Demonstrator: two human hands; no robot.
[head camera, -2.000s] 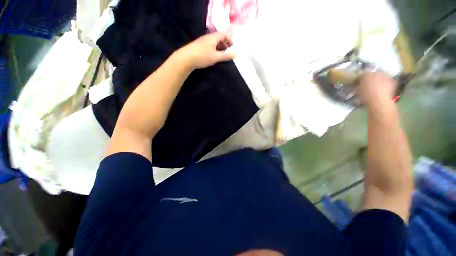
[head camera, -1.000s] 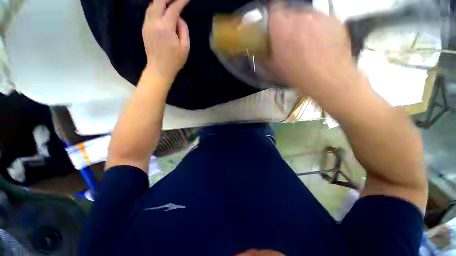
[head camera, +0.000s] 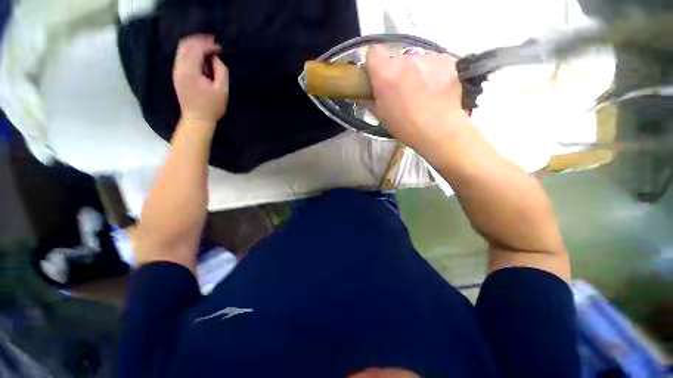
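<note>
The black garment (head camera: 273, 81) lies on the off-white pressing table cover (head camera: 88, 111). My right hand (head camera: 417, 88) is closed around the tan wooden handle (head camera: 336, 80) of the steam iron (head camera: 354, 120). The iron's pointed tip faces left and overlaps the garment's right edge. A dark hose runs from its back to the right. My left hand (head camera: 201, 81) is over the left part of the garment with its fingers curled. Whether it pinches the cloth cannot be told.
Loose white cloth (head camera: 527, 125) lies on the right side of the table beside a tan wooden edge (head camera: 583, 159). Green floor (head camera: 443, 229) shows below right. A blue item (head camera: 616, 325) is at the lower right. A black item with white marks (head camera: 74, 229) is at the lower left.
The iron has come from the white cloth at the right onto the garment, and now sits by its right edge. My left hand has moved left and its fingers have curled.
</note>
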